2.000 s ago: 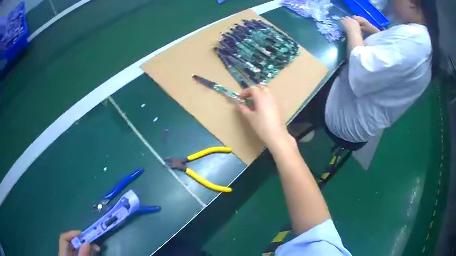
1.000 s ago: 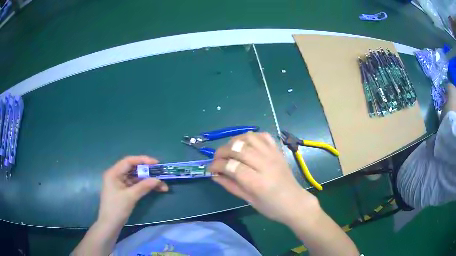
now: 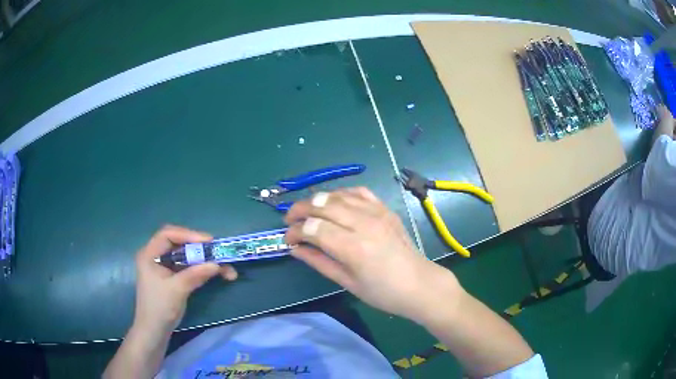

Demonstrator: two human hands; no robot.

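Note:
A purple housing half (image 3: 195,254) lies level between my two hands above the bench, open side up. A green circuit board (image 3: 241,249) sits inside it, and a dark metal end connector (image 3: 172,258) sticks out of its left end. My left hand (image 3: 172,270) grips the left end between thumb and fingers. My right hand (image 3: 356,248) is on the right end, with the fingers over it and hiding that end. Two fingers of my right hand have white wraps.
Blue-handled nippers (image 3: 319,178) lie just behind the housing. Yellow-handled cutters (image 3: 445,211) lie to the right. Several circuit boards (image 3: 559,92) lie on a cardboard sheet (image 3: 474,89). Filled housings (image 3: 9,200) stand at the far left edge. A neighbouring person's sleeve and hand (image 3: 665,122) show at right.
The dark end connector now protrudes from the housing's left end, where it did not show before. My right hand stays on the right end. The view has shifted slightly.

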